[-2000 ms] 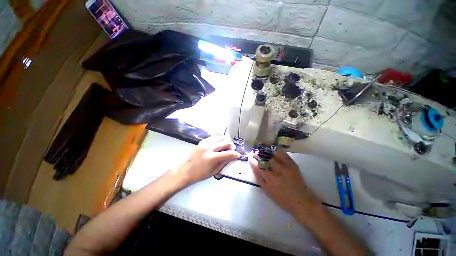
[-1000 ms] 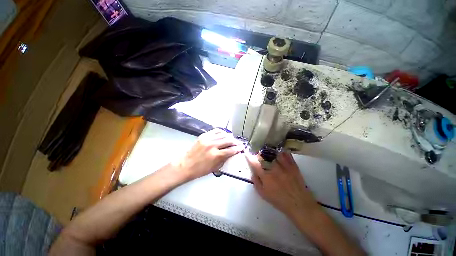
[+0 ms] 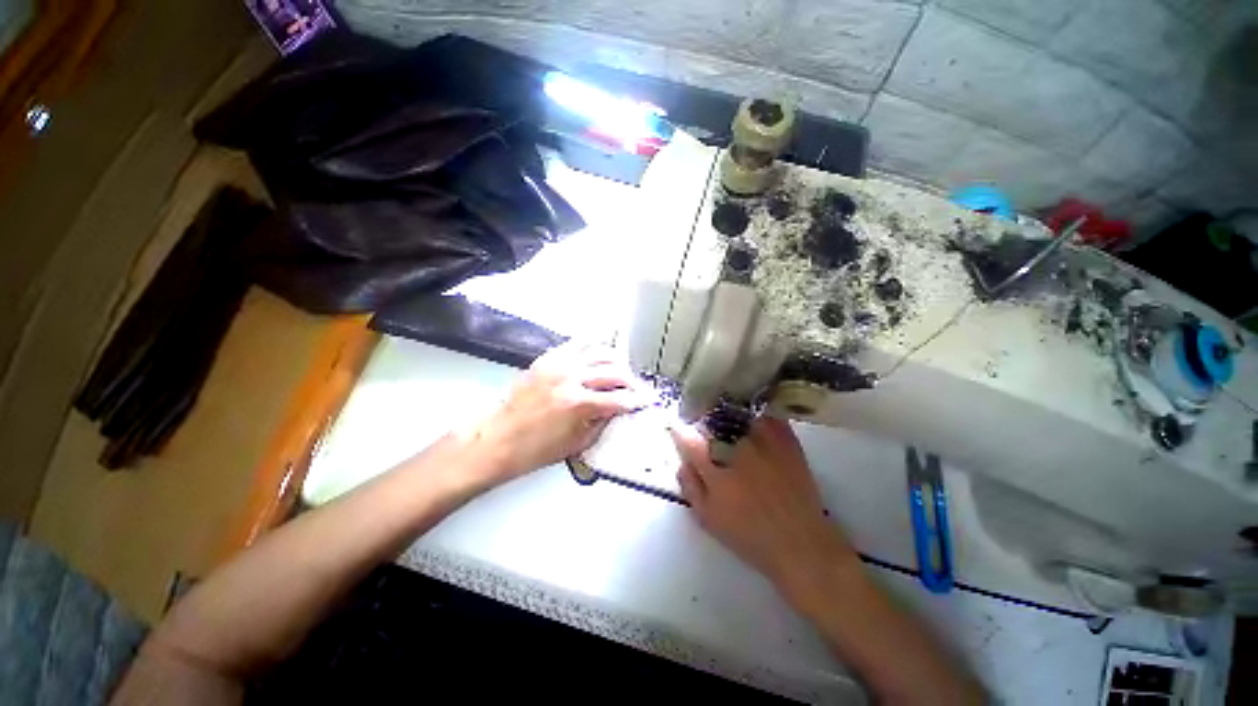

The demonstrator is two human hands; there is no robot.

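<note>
The off-white sewing machine head [image 3: 952, 331] has dark lint on top. My left hand [image 3: 559, 407] is bare, its fingertips together at the brightly lit needle area, left of the needle. My right hand [image 3: 752, 483] lies on the machine bed [image 3: 552, 524] under the head, its fingertips partly behind a dark round fitting. A dark leather strip [image 3: 462, 326] lies on the bed behind my left hand, its right end near my fingers. Glare and fingers hide the needle point, and I cannot tell whether either hand grips a piece.
A dark leather heap [image 3: 400, 173] lies behind left. A bundle of narrow dark strips [image 3: 166, 338] rests on the cardboard box [image 3: 255, 414]. Blue-handled snips [image 3: 931, 531] lie right of my right hand. A lamp [image 3: 600, 111] glares behind. A phone [image 3: 290, 21] stands at the top left.
The small dark piece at my fingertips two seconds ago no longer shows. My left hand has shifted slightly left from the needle area. The whole view has also shifted a little.
</note>
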